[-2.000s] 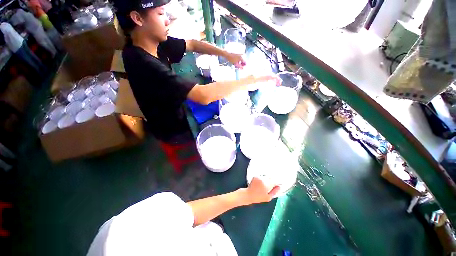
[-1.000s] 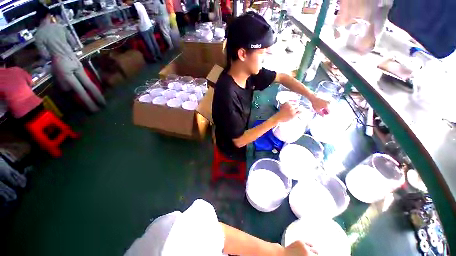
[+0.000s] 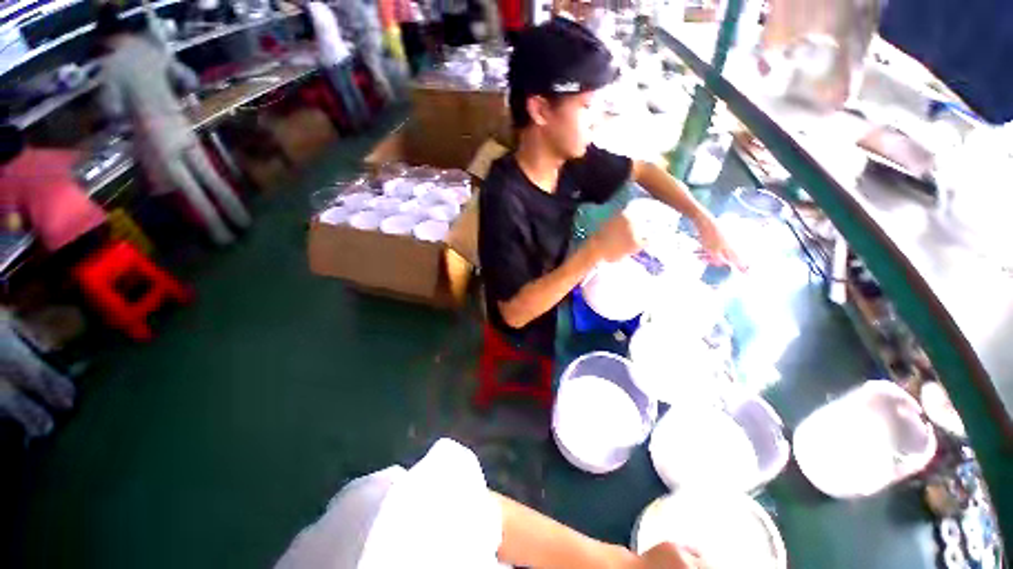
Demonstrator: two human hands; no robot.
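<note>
My left hand (image 3: 670, 557) is at the bottom edge, partly cut off, on the near rim of a clear housing (image 3: 722, 522) that glares white. The fingers look closed on it, though glare blurs the grip. My right hand is not in view. Another housing (image 3: 600, 417) stands open side up on the green bench, with a further one (image 3: 705, 445) beside it. A housing (image 3: 861, 439) lies tilted on its side at the right. More housings behind them merge into white glare.
A person in black sits across the bench corner, hands (image 3: 622, 236) at a housing. A blue cloth (image 3: 600, 317) lies beside them. A carton (image 3: 383, 261) of housings and red stool (image 3: 133, 289) stand left. A green shelf edge (image 3: 861, 222) crosses the right.
The view has swung left and my left hand now sits at the bottom edge, still on the housing. The seated person's hands have moved. A tilted housing now lies at the right.
</note>
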